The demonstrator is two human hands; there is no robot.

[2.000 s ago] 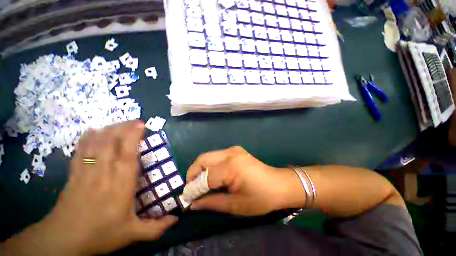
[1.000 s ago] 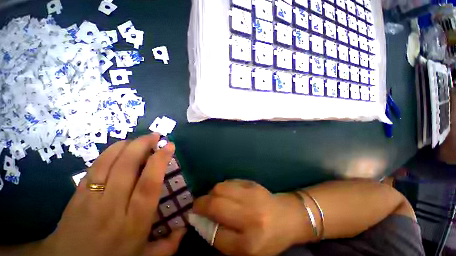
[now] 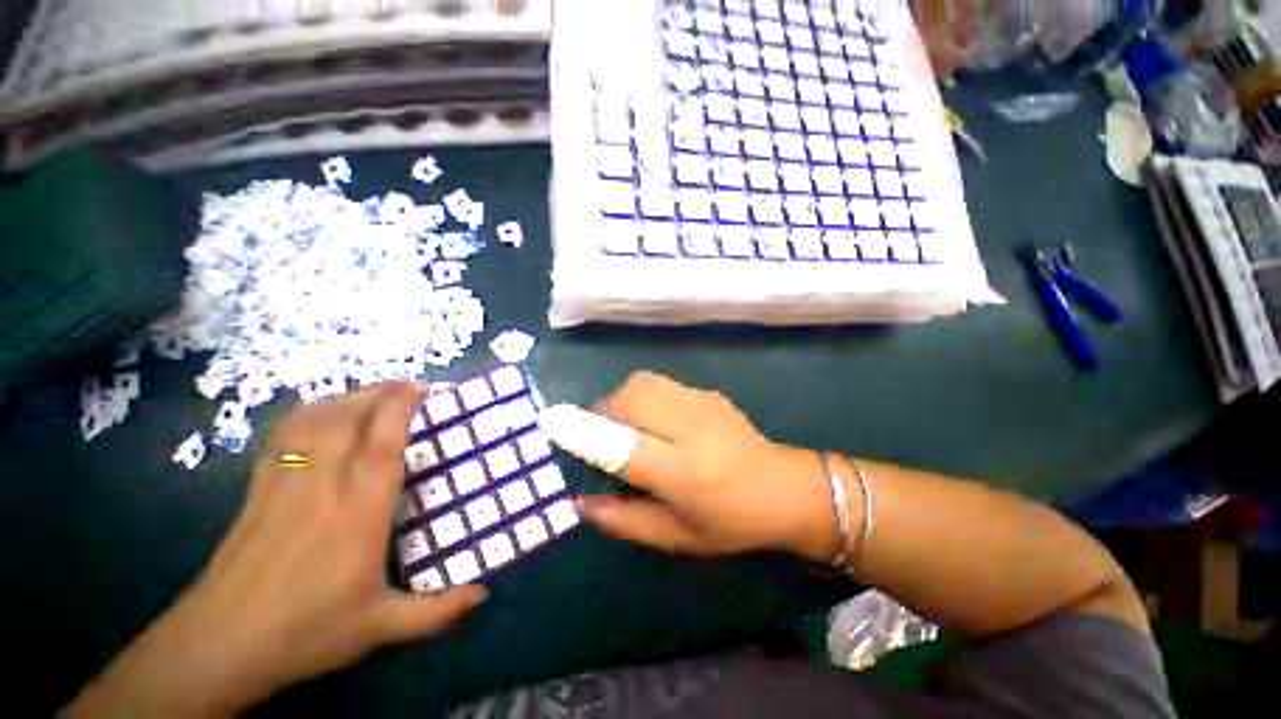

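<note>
A hand-sized panel [image 3: 492, 478] bears rows of small pale square pieces with dark purple edges. It lies slightly tilted on the dark green tabletop. My left hand [image 3: 316, 520] holds the panel's left side, thumb at the lower edge and fingers at the upper left corner. My right hand [image 3: 681, 471] is at the panel's right edge. Its index finger, in a white finger wrap [image 3: 593, 438], touches or nearly touches the upper right side, and the thumb is near the lower right corner. I see no piece between its fingers.
A large heap of loose white scraps [image 3: 330, 288] lies behind my left hand. A thick white tray [image 3: 731, 302] of squares stands at the back. Blue pliers [image 3: 1065, 309] and stacked sheets [image 3: 1222, 267] are right. A green block [image 3: 84, 267] is far left, a crumpled clear bag [image 3: 878, 628] near my lap.
The view has shifted and pulled back. My left fingers have moved off the upper part of the panel, showing more rows. My right hand has moved up along the right edge, its wrapped finger extended.
</note>
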